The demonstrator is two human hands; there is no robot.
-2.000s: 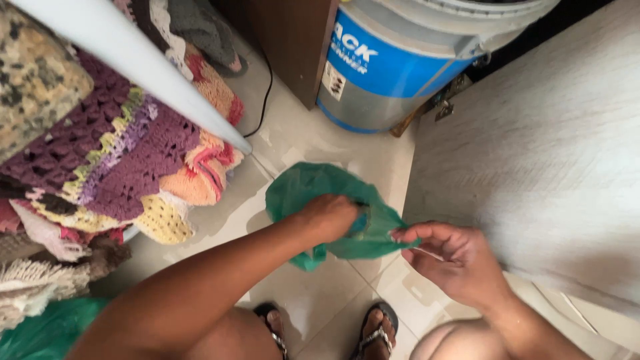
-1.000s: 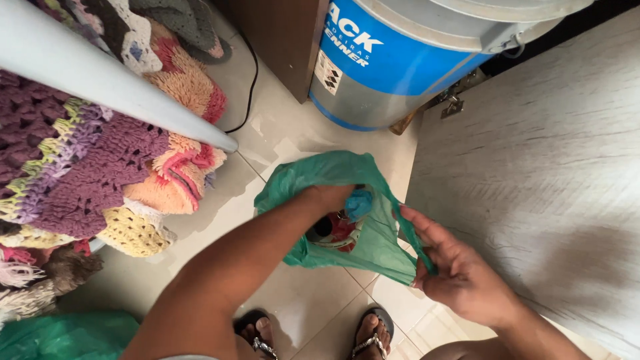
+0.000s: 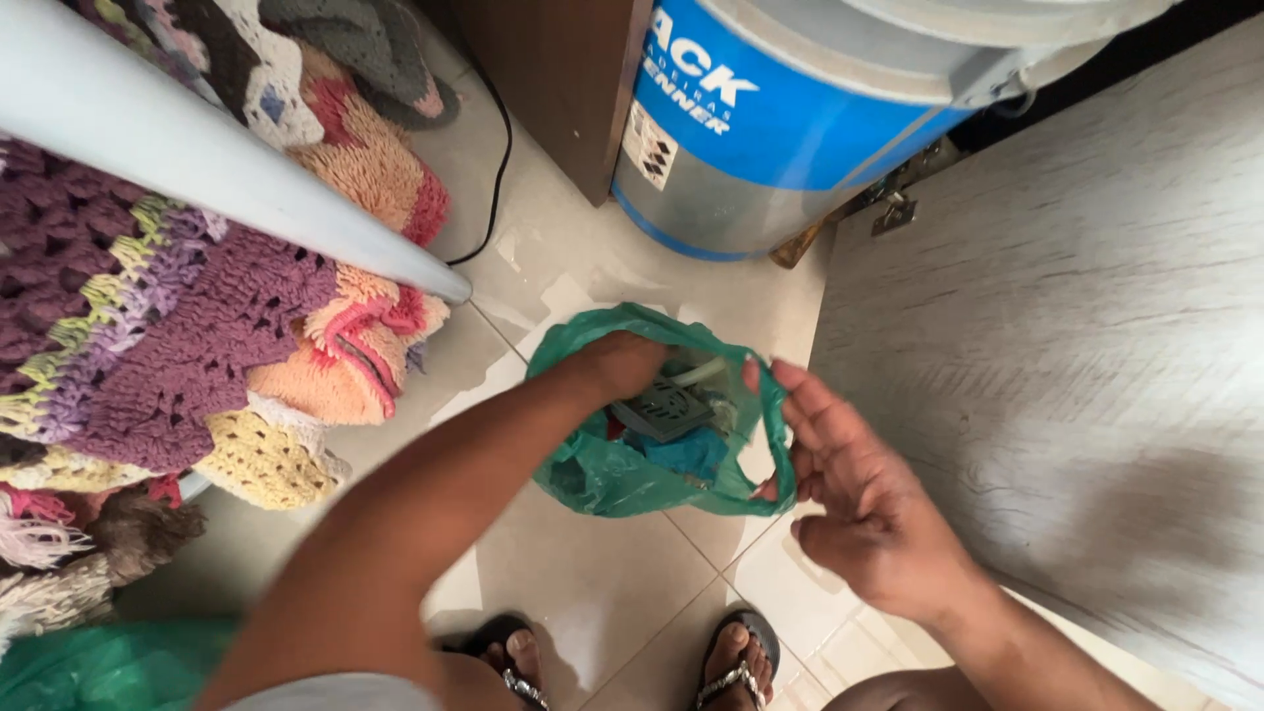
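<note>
A green plastic bag (image 3: 632, 489) hangs wide at its mouth above the tiled floor. My left hand (image 3: 627, 365) reaches inside it from the left; its fingertips are hidden, so what they hold cannot be told. Beside those fingers lies a grey slotted plastic piece (image 3: 667, 407), with a bright blue item (image 3: 686, 454) below it and a pale tube-like piece (image 3: 699, 372) above. My right hand (image 3: 849, 474) has its fingers hooked through the bag's handle loop at the right and holds the rim outward.
Crocheted rugs (image 3: 227, 336) hang at the left behind a pale pole (image 3: 227, 158). A blue and grey bucket (image 3: 750, 128) stands ahead, beside a brown panel (image 3: 563, 79) and a black cable (image 3: 504, 168). A whitish wooden panel (image 3: 1066, 326) bounds the right. Another green bag (image 3: 109, 667) lies lower left.
The bag's mouth has widened, and the grey slotted piece now shows inside. The blue item sits lower in the bag than a second ago. My left hand remains inside.
</note>
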